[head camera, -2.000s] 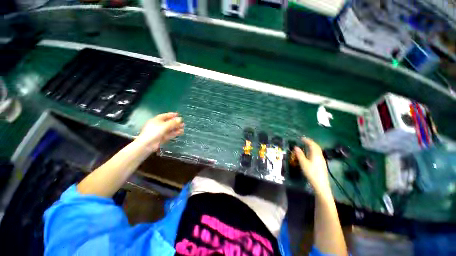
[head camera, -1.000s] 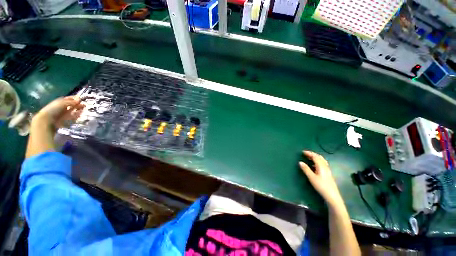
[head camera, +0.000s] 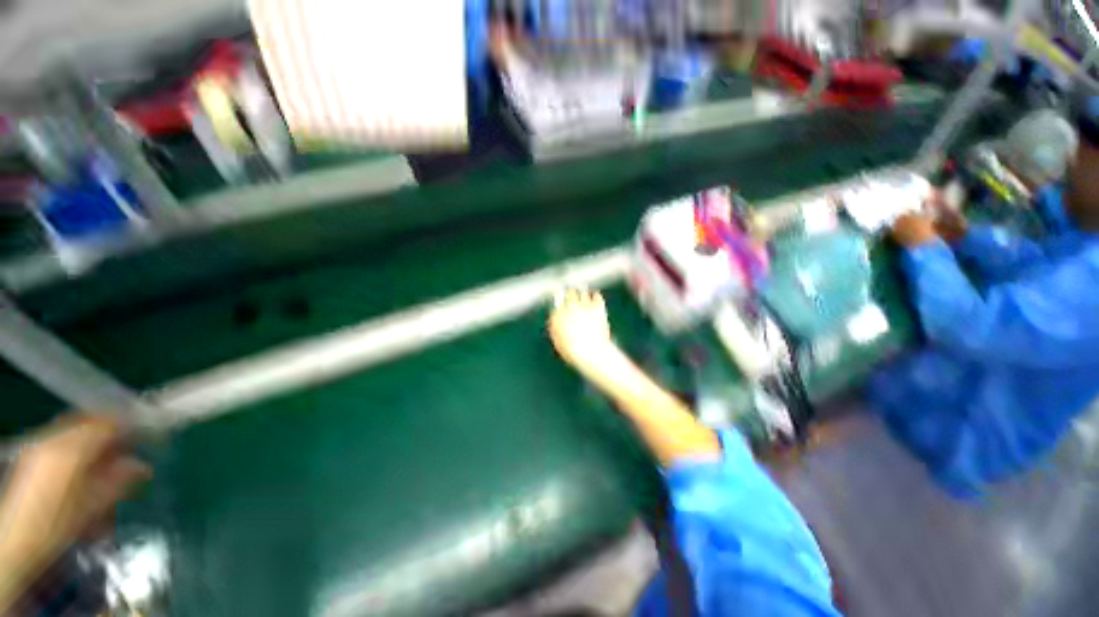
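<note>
The frame is blurred. My right hand [head camera: 583,328] reaches to the white strip at the back of the green mat [head camera: 398,446], just left of the bench power supply [head camera: 677,271]. Its fingertips look pale, and I cannot tell if they hold something. My left hand [head camera: 66,488] is partly cut off at the left edge, with fingers bent, and what it holds cannot be told. Below it a small shiny part of what looks like a clear blister tray [head camera: 133,569] shows. No orange flex cables are visible.
A white power strip [head camera: 750,340] with dark cables and a pale teal bundle [head camera: 822,280] lie right of the supply. A person in a blue smock [head camera: 1006,319] works at the bench on the far right. A shelf edge [head camera: 301,187] with a large pale sheet [head camera: 362,72] is above.
The view has swung to the right. The tray with modules has left view except a shiny bit at lower left. My right hand has moved to the back strip beside the supply.
</note>
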